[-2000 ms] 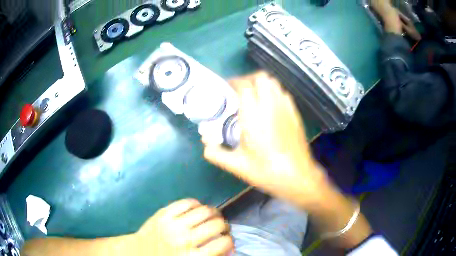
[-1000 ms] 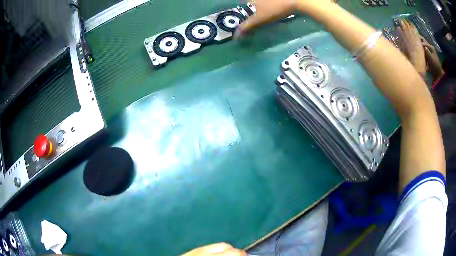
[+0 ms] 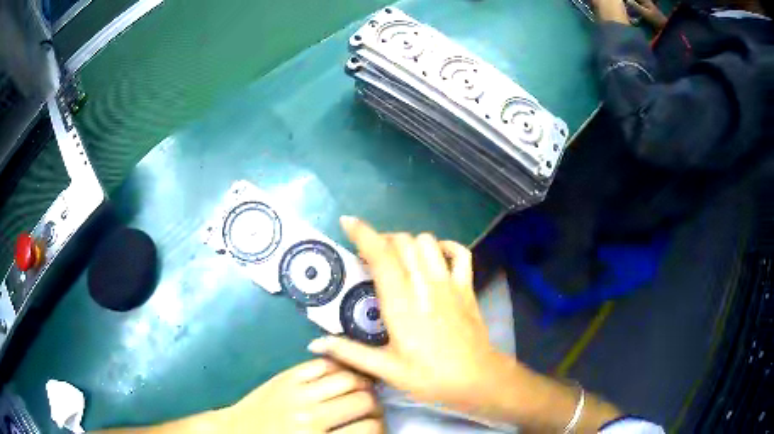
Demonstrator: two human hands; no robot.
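A silver fixture plate [image 3: 270, 277] lies at a slant on the green bench in front of me. Its middle seat holds a black-rimmed round part [image 3: 311, 273] with a silver centre. A second round part [image 3: 363, 312] sits at the near right end, partly covered by my fingers. The far left seat [image 3: 252, 231] looks pale, with a thin dark ring outline. My right hand [image 3: 424, 318] grips the plate's right end, thumb and forefinger on opposite sides. My left hand [image 3: 310, 400] is curled at the bench's near edge; whether it holds anything is hidden.
Stacked silver plates [image 3: 462, 97] stand beyond my right hand. A black disc [image 3: 123, 269] lies at left, beside the machine panel with a red button [image 3: 30, 252]. A crumpled white scrap [image 3: 65, 404] is at lower left. Another person's dark sleeve [image 3: 670, 93] is at upper right.
My right hand has come back from the far side and now holds a plate near me. The loaded fixture at the far side is out of view. More of my left hand shows. The camera view has shifted.
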